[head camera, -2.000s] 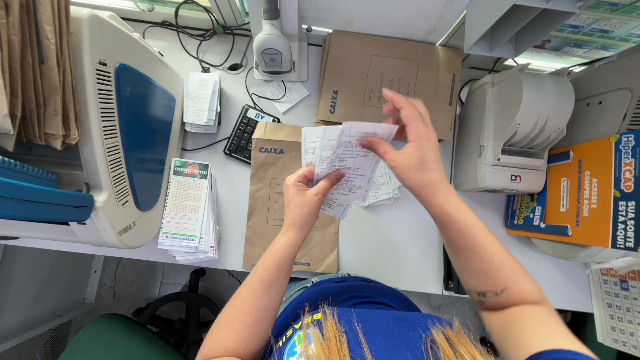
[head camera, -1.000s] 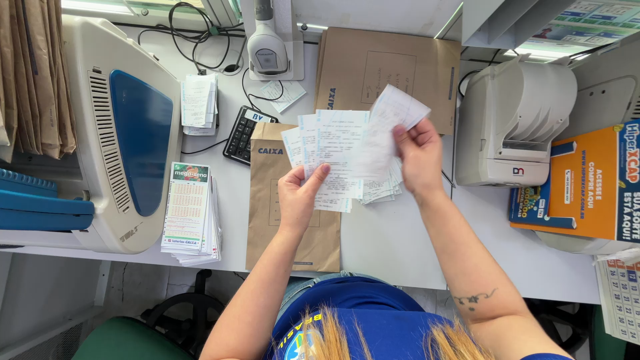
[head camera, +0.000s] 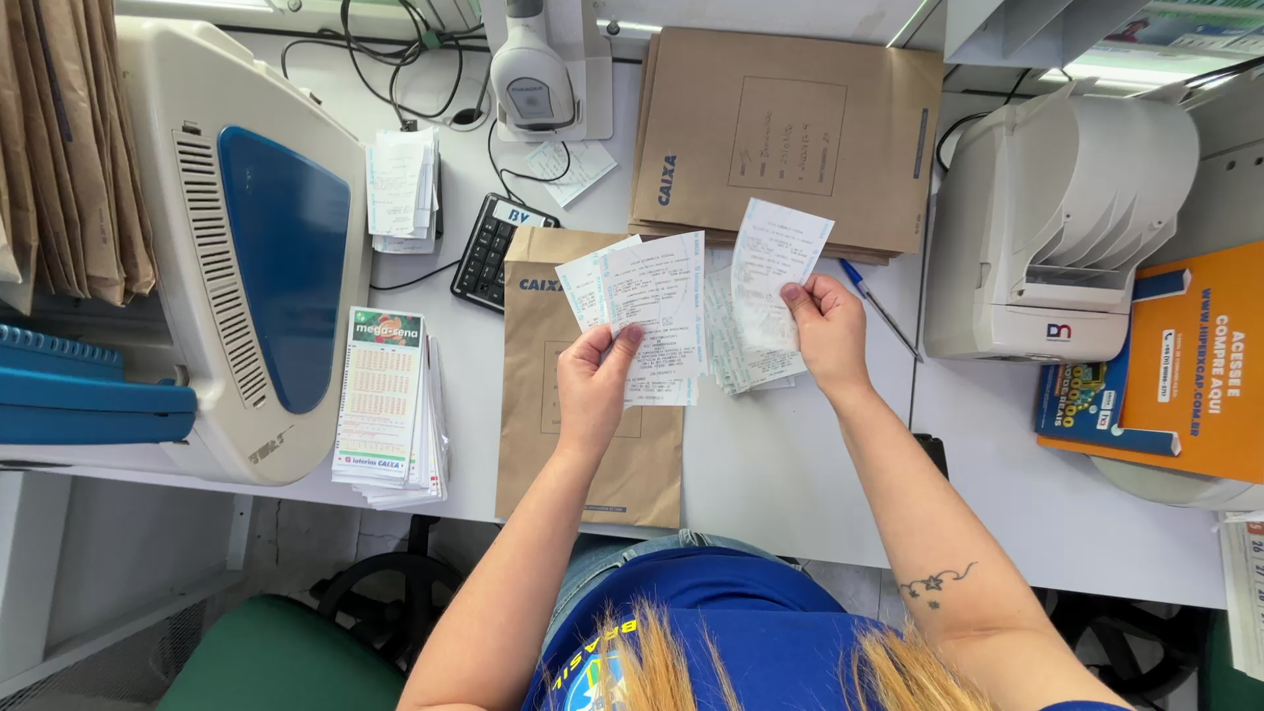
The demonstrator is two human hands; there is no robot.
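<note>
My left hand (head camera: 597, 380) grips several printed paper slips (head camera: 657, 296), fanned out above a brown paper envelope (head camera: 592, 474) that lies on the desk. Between thumb and fingers of my right hand (head camera: 829, 331) is a single slip (head camera: 775, 257), raised at the right. Under and beside it, a loose pile of slips (head camera: 731, 360) rests on the desk, partly hidden by the held ones. A stack of brown envelopes (head camera: 691, 128) with handwriting lies behind, and a blue pen (head camera: 879, 306) is right of my right hand.
At the left stand a white and blue machine (head camera: 286, 267), a stack of lottery slips (head camera: 380, 405) and a pile of receipts (head camera: 400, 188). A black keypad (head camera: 489, 252) and a scanner (head camera: 533, 84) sit near the envelope. A white printer (head camera: 1037, 237) and an orange box (head camera: 1205, 365) occupy the right.
Two seconds ago both hands were on the slips together. Now my right hand holds one slip apart, lower than a second ago, and the pen beside it shows.
</note>
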